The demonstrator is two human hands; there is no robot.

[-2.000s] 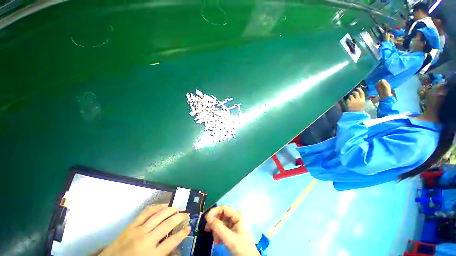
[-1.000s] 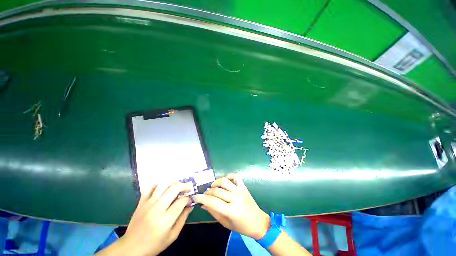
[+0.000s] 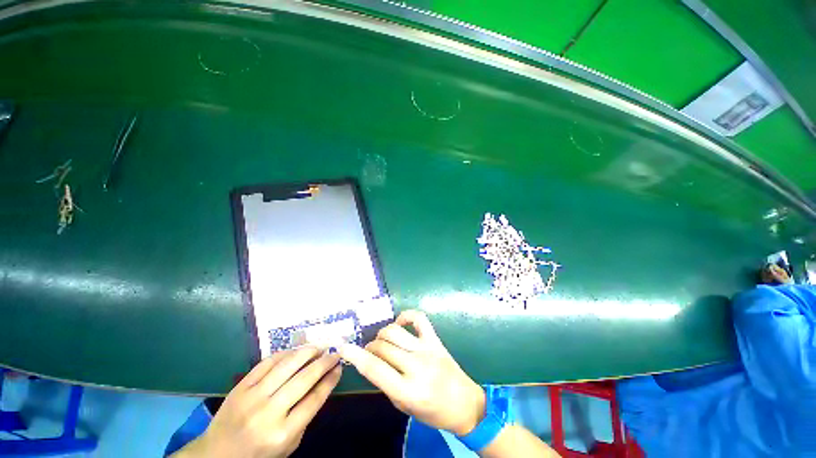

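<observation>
A black-framed tablet display assembly [image 3: 313, 255] with a large silver-white back lies on the bench. Its blue mainboard [image 3: 284, 336] is at the end nearest me, partly covered by my fingers. An orange-gold flex cable [image 3: 313, 190] shows at the far end. My left hand [image 3: 268, 398] rests at the board's near edge, fingers bent. My right hand [image 3: 416, 371], with a blue wrist strap [image 3: 488, 423], has thumb and index finger pinched at the board edge beside the left fingertips. Whatever is between the fingertips is hidden. No tool shows in either hand.
A loose pile of small white components [image 3: 514, 264] lies right of the tablet. A dark slim tool [image 3: 119, 152] and a small yellowish tangle [image 3: 65, 207] lie at the left. A blue-sleeved person [image 3: 774, 358] and a red stool [image 3: 586, 416] are at the right.
My view has swung from the right aisle back to the bench. The mainboard shows more than one second ago. My fingertips have shifted slightly along its near edge; the right hand remains pinched.
</observation>
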